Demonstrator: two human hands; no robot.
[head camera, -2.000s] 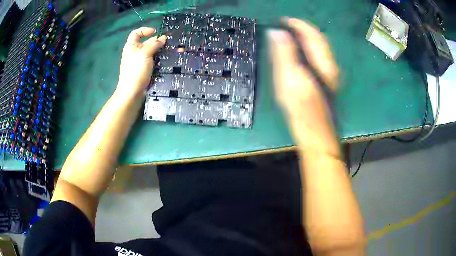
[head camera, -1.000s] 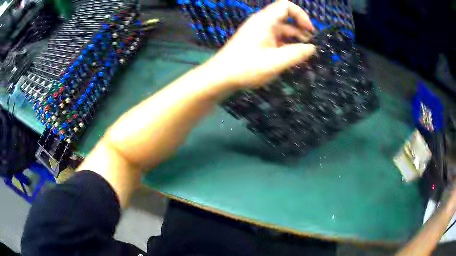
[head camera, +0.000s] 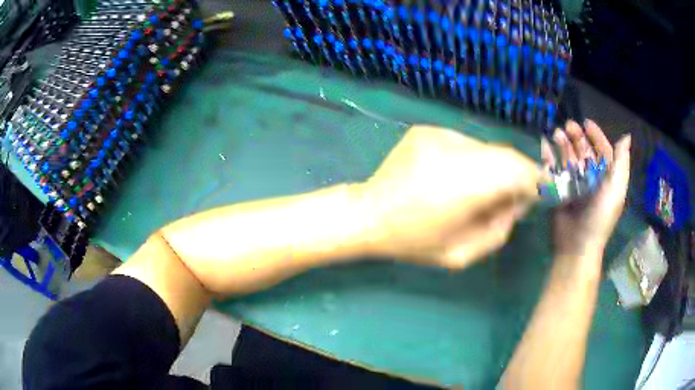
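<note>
My right hand (head camera: 590, 202) is palm up at the right, fingers curled upward, holding a small cluster of blue, white and green parts (head camera: 571, 183). My left hand (head camera: 457, 198) reaches across the green mat (head camera: 244, 145), its back to the camera and fingertips right beside those parts. Its fingertips are blurred and partly hidden, so I cannot tell whether it grips anything. A rack of upright panels with blue parts (head camera: 434, 57) stands at the top, beyond both hands.
Another rack of panels with blue, red and white parts (head camera: 114, 114) stands at the left. A blue bin with loose pieces (head camera: 664, 196) and a cream box (head camera: 640, 266) are at the right. White paper (head camera: 670, 366) lies at the lower right. Silvery specks lie on the mat.
The black panel is no longer in my left hand, which has moved down and right. My right hand has come up from the lower right edge and now holds small parts.
</note>
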